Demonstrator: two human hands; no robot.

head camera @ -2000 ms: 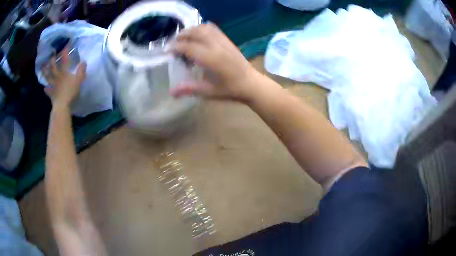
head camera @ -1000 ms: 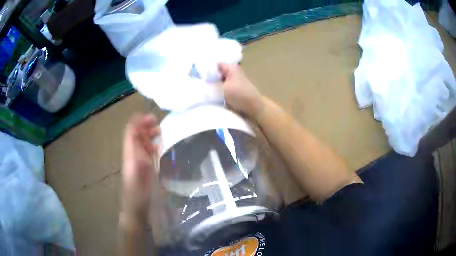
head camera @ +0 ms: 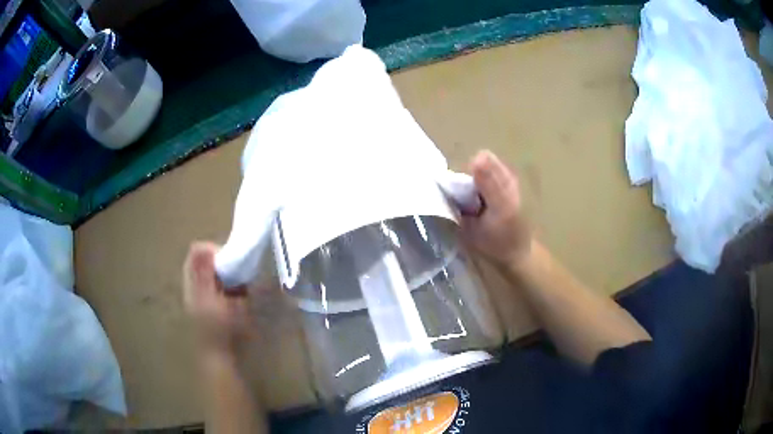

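Note:
A clear jug-like unit point(head camera: 339, 339) lies on its side on the bench, its white-rimmed end against my dark shirt. A white protective bag point(head camera: 339, 144) covers its far part, and the clear cylinder with a white upright strip inside shows uncovered. My left hand point(head camera: 212, 284), slightly blurred, grips the bag's edge at the left. My right hand point(head camera: 498, 203) grips the bag's edge at the right.
A pile of empty white bags point(head camera: 699, 127) lies at the right of the cardboard-covered bench point(head camera: 559, 110). White bags point(head camera: 51, 339) are at the left. Beyond the green edge point(head camera: 500, 30), an unbagged unit point(head camera: 123, 97) and a bagged unit point(head camera: 301, 25) stand on the dark conveyor.
The unit was turned from upright onto its side with its rim towards me. The bag has been spread over its far end, and both hands now hold the bag's edge apart.

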